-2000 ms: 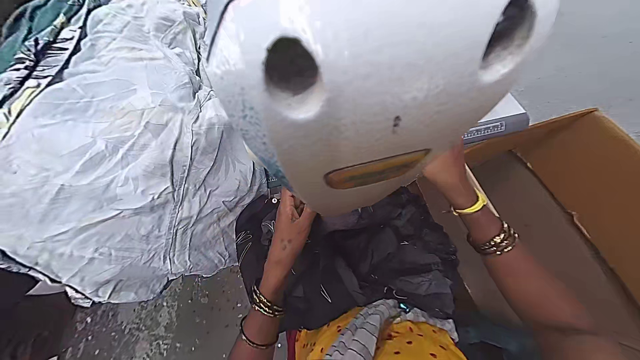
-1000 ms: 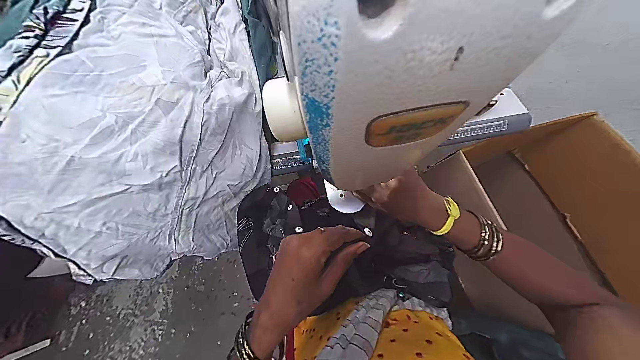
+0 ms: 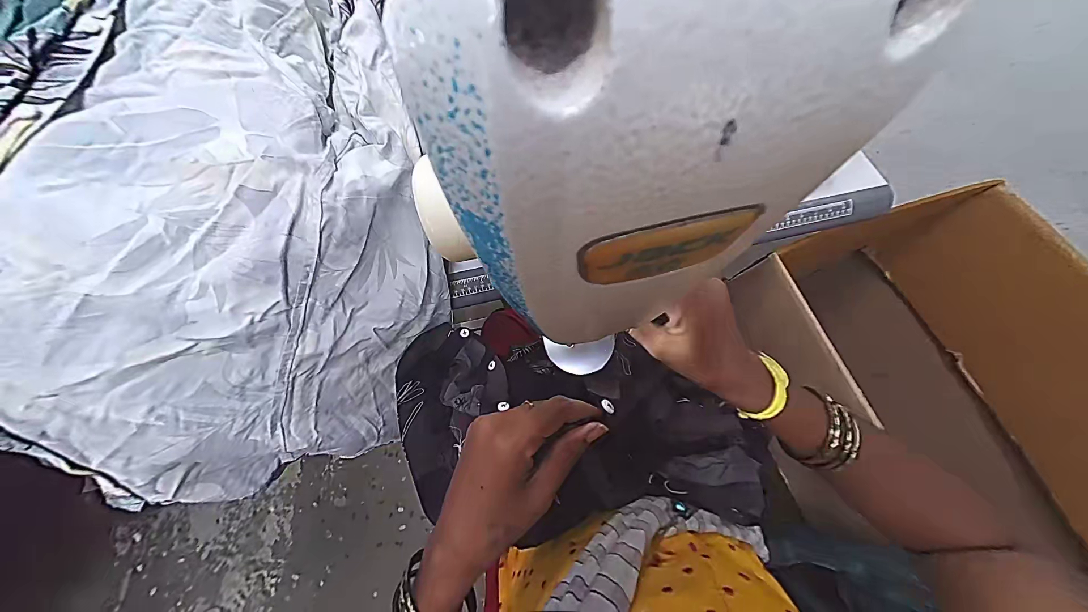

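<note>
A white and blue Jack sewing machine head [image 3: 646, 153] fills the upper middle of the view. Below it, dark patterned fabric [image 3: 578, 476] with several small white buttons [image 3: 503, 407] lies over the lap. My left hand [image 3: 518, 467] rests on this fabric, thumb and forefinger near each other beside a white button [image 3: 607, 406]; whether they pinch cloth is unclear. My right hand [image 3: 701, 336] is raised at the lower right edge of the machine head, its fingertips partly hidden and a small dark thing at them. A round white disc [image 3: 579, 354] shows under the head, between the hands.
Pale crumpled cloth [image 3: 195, 255] is spread at the left. An open cardboard box [image 3: 977, 297] stands at the right, beside my right forearm. Parts of the machine bed with printed scales [image 3: 812, 217] show behind the head. Speckled floor [image 3: 255, 544] lies below left.
Two seconds ago my left hand was up at the machine's lower left edge; it is now lower, on the dark fabric. The buttons and white disc have come into sight. The view has shifted.
</note>
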